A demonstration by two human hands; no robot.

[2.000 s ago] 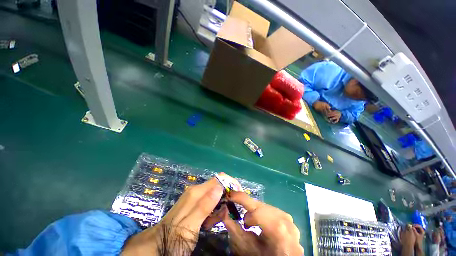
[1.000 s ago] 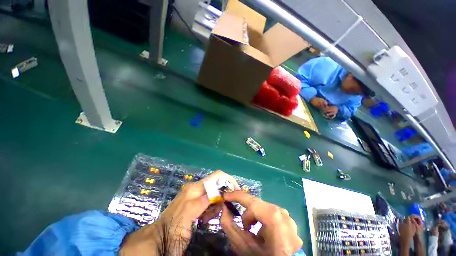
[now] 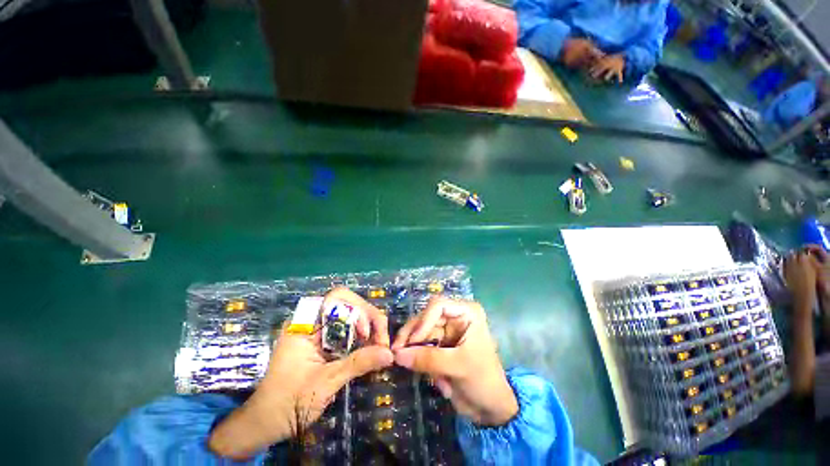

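Note:
My left hand (image 3: 314, 373) holds a small part-built electronic unit (image 3: 338, 329), silver-white with a dark middle, between its fingers. A flat white pouch cell (image 3: 305, 314) with a yellow-orange edge sticks out beside the unit. My right hand (image 3: 460, 359) is close on the right, its thumb and fingertips meeting my left fingertips. What lies between the fingertips is too small to tell. Both hands are above a clear blister tray (image 3: 205, 319) with black-and-orange parts in its pockets.
Stacked blister trays (image 3: 692, 355) lie on a white sheet (image 3: 646, 246) at right. Units (image 3: 460, 195) and yellow pieces (image 3: 569, 134) lie on the green surface. A blue piece (image 3: 321, 180), grey post (image 3: 64, 196), carton (image 3: 341, 55) and red bags (image 3: 469, 55) are beyond. Two other people's hands show.
The view has tilted down and turned. The unit now shows face-up in my left hand, with the pouch cell out to its left. My right hand has straightened, its fingertips meeting the left ones.

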